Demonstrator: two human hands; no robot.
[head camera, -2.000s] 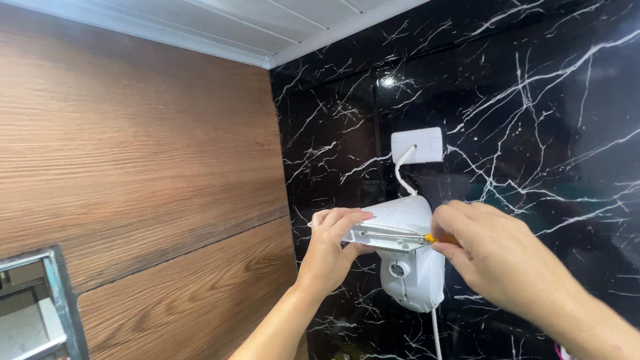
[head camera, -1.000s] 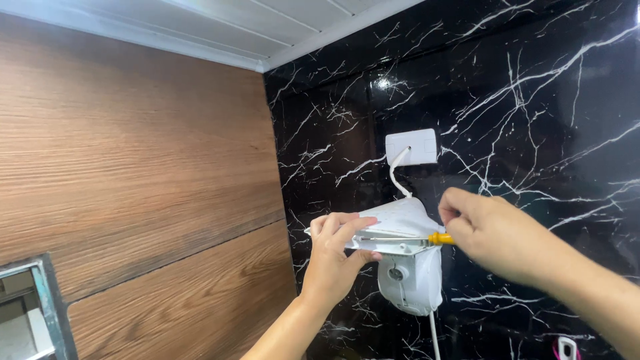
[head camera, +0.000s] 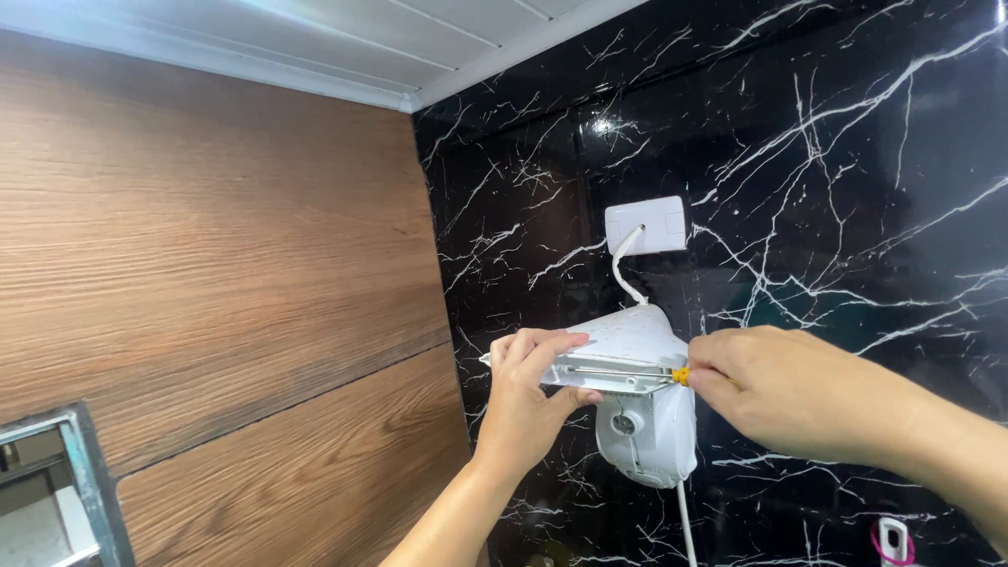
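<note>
A white plastic electric shower unit hangs on the black marble-look wall, with a white cable running from its top to a white wall plate. My left hand grips the left part of its upper housing, fingers over the top and thumb below. My right hand holds the yellow handle of a screwdriver at the housing's right side. The long metal shaft lies across the housing's open front, its tip toward my left hand. Whether the tip meets a screw cannot be told.
A wood-look wall meets the black wall at a corner on the left. A metal-framed opening or mirror is at lower left. A white pipe or hose runs down below the unit. A white holder with a pink band is at lower right.
My right hand has shifted its hold around the screwdriver handle, which showed more between hand and housing one second ago. My left hand stays on the housing.
</note>
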